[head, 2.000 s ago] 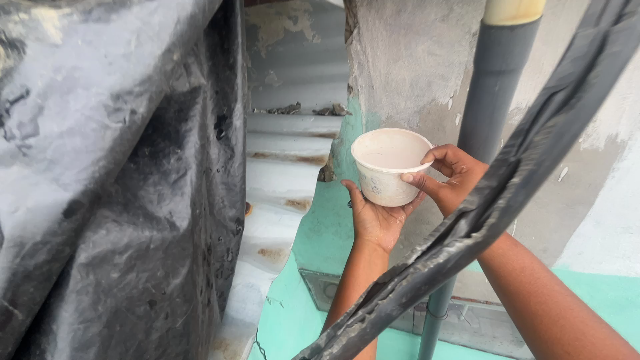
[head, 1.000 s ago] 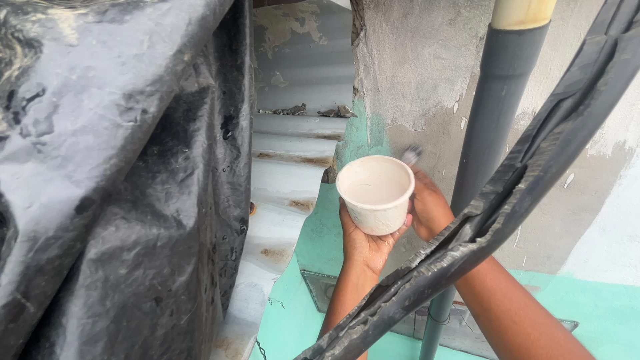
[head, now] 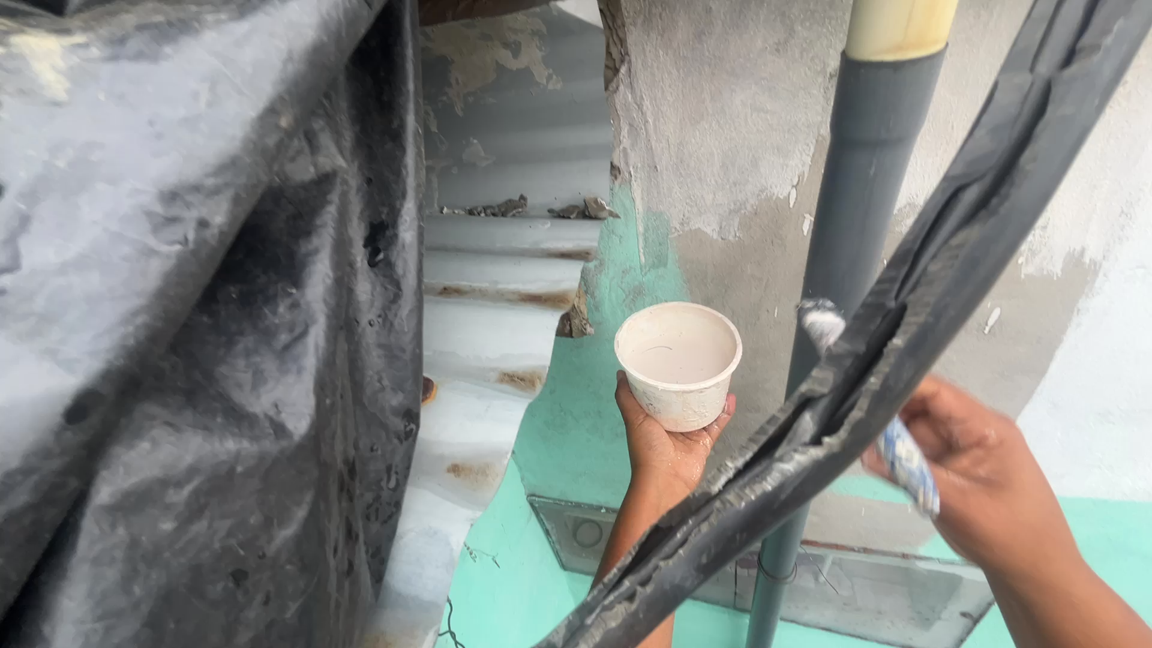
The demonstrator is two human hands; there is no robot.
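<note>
My left hand [head: 670, 445] holds a small off-white tub [head: 688, 400] from below, its fingers and thumb around the base. Pale liquid [head: 675, 353] fills part of the tub, with a thin dark hair-like line in it. To the right, my right hand [head: 967, 463] grips the blue-and-white handle of a paintbrush [head: 911, 468]. The brush's middle is hidden behind a split black hose or cable sheath [head: 864, 396]; its whitish tip [head: 821, 322] shows above that, in front of the grey pipe [head: 862, 171].
A black plastic sheet [head: 270, 360] hangs at the left beside a rusty corrugated metal sheet [head: 486, 346]. Behind stands a patchy grey, white and green wall [head: 720, 135]. The black sheath crosses diagonally before my forearms. A framed panel [head: 864, 589] lies low on the wall.
My right hand was at the tub's rim two seconds ago; it has moved right, away from the tub, with the brush in it. My left hand still holds the tub.
</note>
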